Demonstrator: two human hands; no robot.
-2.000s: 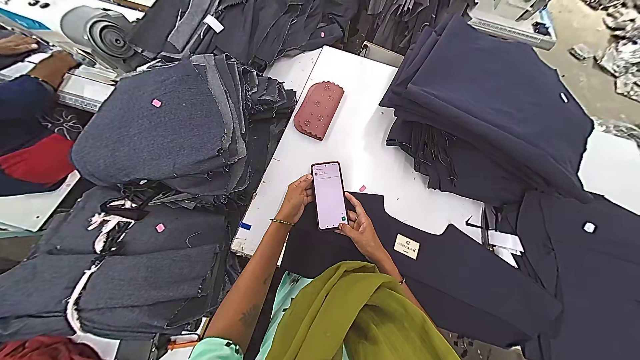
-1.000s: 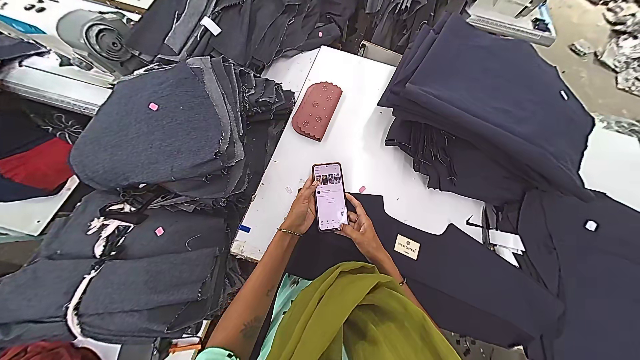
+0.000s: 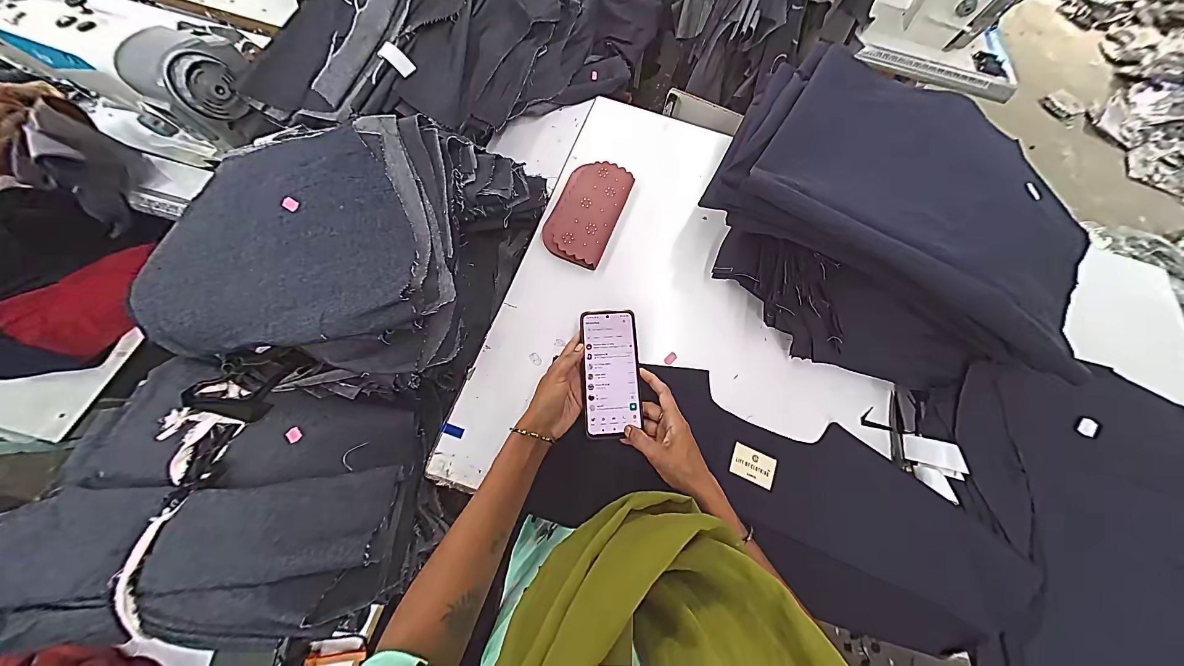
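Observation:
A smartphone [image 3: 610, 375] with a lit screen is held upright between both hands, over the near part of the white table. My left hand [image 3: 557, 393] grips its left edge. At its lower right edge is my right hand [image 3: 668, 433], the thumb on the bottom corner of the screen. Beneath and to the right of the phone lies a dark navy cut fabric piece [image 3: 832, 490], bearing a cream label [image 3: 753, 465] with writing. Beyond the phone, a pink scalloped wallet [image 3: 589, 215] rests on the white table [image 3: 661, 148].
Stacked grey-blue denim pieces [image 3: 277, 250] stand at the left, with tied denim bundles [image 3: 268, 527] nearer. A tall navy fabric stack [image 3: 906, 194] is at the right. Machine parts [image 3: 185, 74] show at the upper left, and scrap fabric [image 3: 1142, 120] lies at the far right.
The phone's screen has changed from pictures to a list. Both hands keep hold of the phone. A co-worker's hands, seen at the upper left two seconds ago, are out of view.

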